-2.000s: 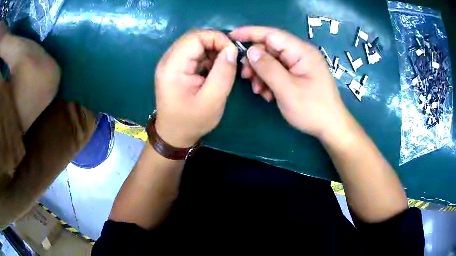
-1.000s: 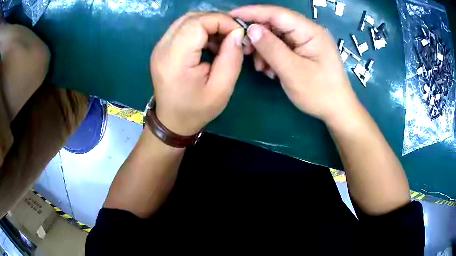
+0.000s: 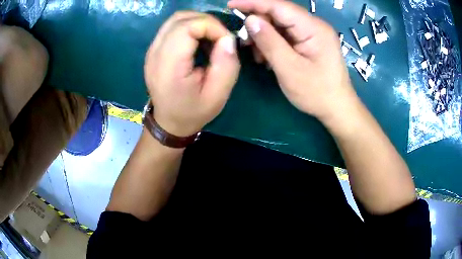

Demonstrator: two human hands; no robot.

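A small hinge part (image 3: 243, 32) with a pale tab and a thin rod is pinched between the thumb and fingers of my right hand (image 3: 299, 60). My left hand (image 3: 195, 76) is just left of it, slightly blurred, thumb and index fingertips close together. I cannot tell if a tiny thing is between them. Several loose hinge parts (image 3: 360, 39), dark rods with pale tabs, lie on the green bench mat (image 3: 283, 119) to the right of my right hand.
A clear bag (image 3: 435, 71) full of dark and pale parts lies at the far right. Another clear bag (image 3: 23, 11) is at the upper left. A seated person's brown-clothed leg (image 3: 45, 136) and a blue stool (image 3: 90, 131) are at the left. A cardboard box (image 3: 33, 217) stands on the floor.
My left fingertips have moved a little left, away from the part, which stays in my right fingers with its pale tab now showing. The view has shifted, so the mat's items sit higher.
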